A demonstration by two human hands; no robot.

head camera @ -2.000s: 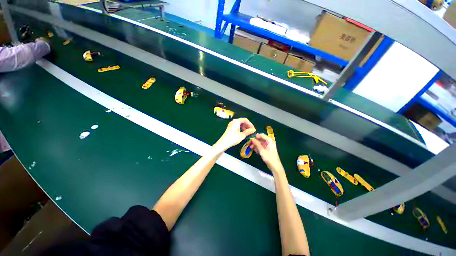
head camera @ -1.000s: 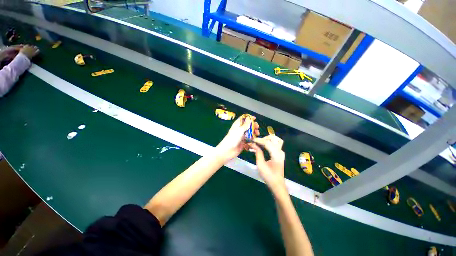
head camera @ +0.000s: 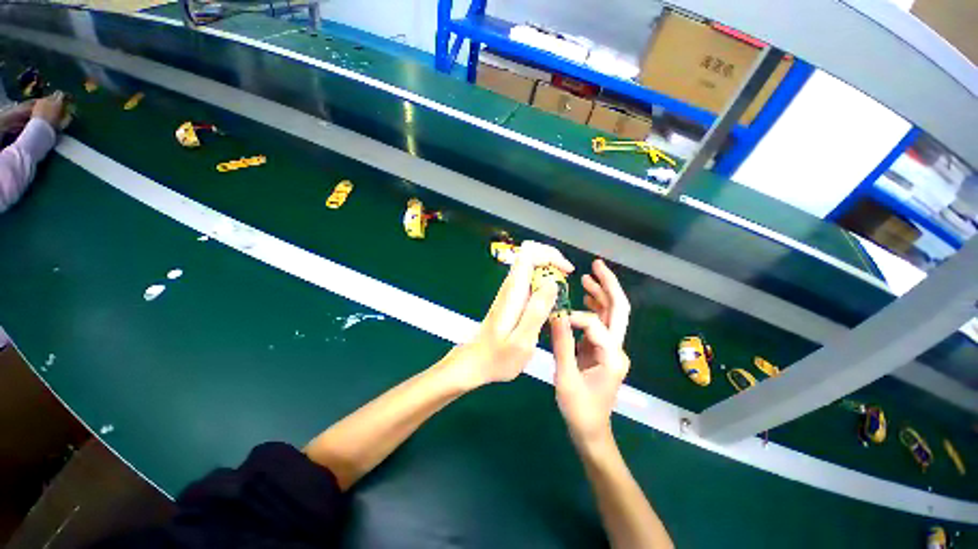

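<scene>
My left hand (head camera: 513, 322) holds a yellow housing (head camera: 550, 281) above the belt's near metal edge. A small green circuit board (head camera: 562, 299) shows at the housing's right side. My right hand (head camera: 593, 359) is just right of it, with its thumb or index fingertip at the board and its other fingers raised and spread. Whether the right fingertips pinch the board cannot be told. A yellow housing (head camera: 503, 252) lies on the belt behind my left hand, partly hidden by it.
Yellow housings (head camera: 415, 219) and strip pieces (head camera: 340, 194) lie along the green belt (head camera: 290, 204). A grey metal support (head camera: 826, 375) crosses at right. Another person's hand (head camera: 48, 110) is at far left. A long yellow forked part (head camera: 633, 148) lies on the far surface.
The housing with the blue inside has been lifted off the belt into my left hand and turned yellow side up. My right hand's fingers have opened. The belt pieces have shifted right since one second ago.
</scene>
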